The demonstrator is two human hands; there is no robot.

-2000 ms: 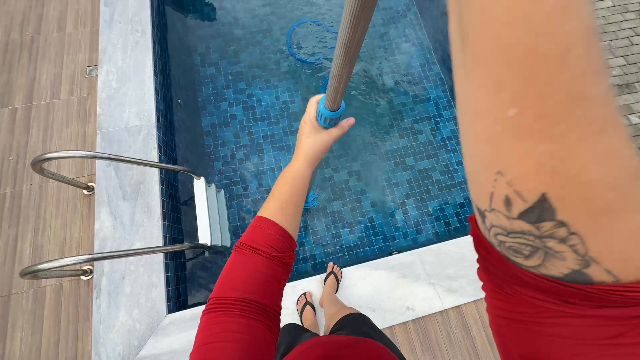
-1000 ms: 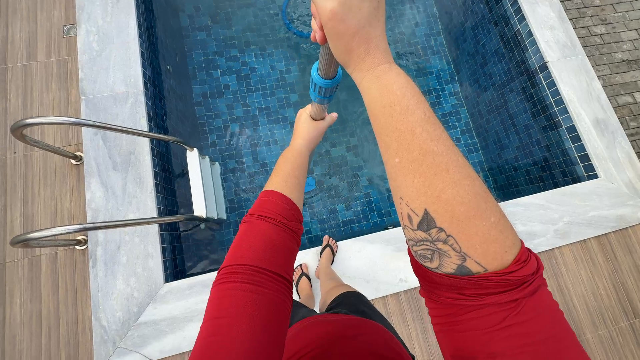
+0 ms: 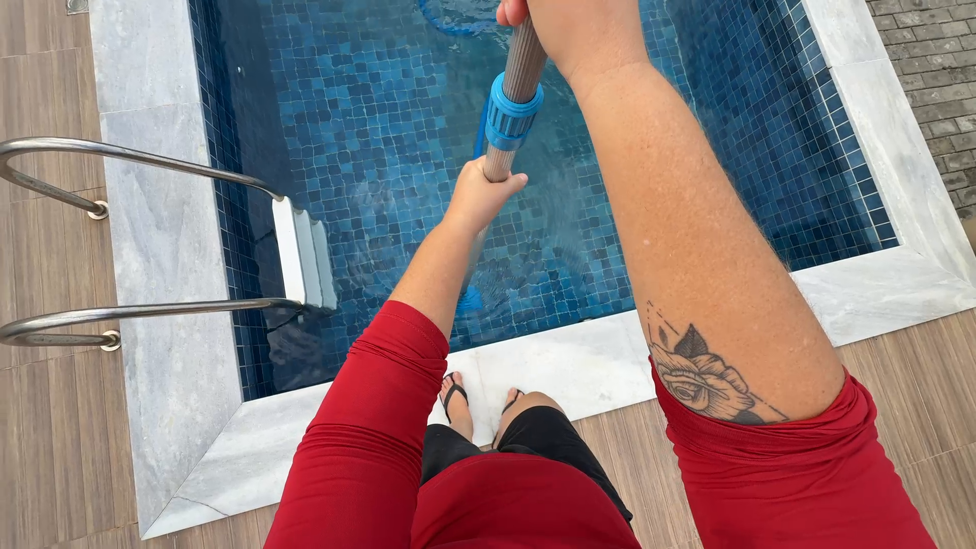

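My left hand (image 3: 486, 194) is closed around the thinner lower part of a telescopic pole (image 3: 526, 65), just below its blue locking collar (image 3: 513, 114). Higher up, my right hand (image 3: 579, 30) grips the thicker ribbed section, its fingers partly cut off by the top edge. The pole slopes down into the swimming pool's water, where a blue fitting (image 3: 470, 299) shows blurred under the surface near the pool's near wall. A blue hose (image 3: 450, 29) curves in the water at the top; a piece of blue hose also shows behind the pole.
A steel pool ladder (image 3: 152, 309) with white steps (image 3: 303, 255) stands at the left wall. Pale marble coping (image 3: 564, 374) borders the pool, and my feet in black flip-flops are on it. Wood-look decking (image 3: 53, 427) lies outside the coping, grey pavers (image 3: 934, 69) at the upper right.
Two seconds ago my left hand was at the blue collar; now it is below it. My right hand, out of view then, has come onto the upper pole.
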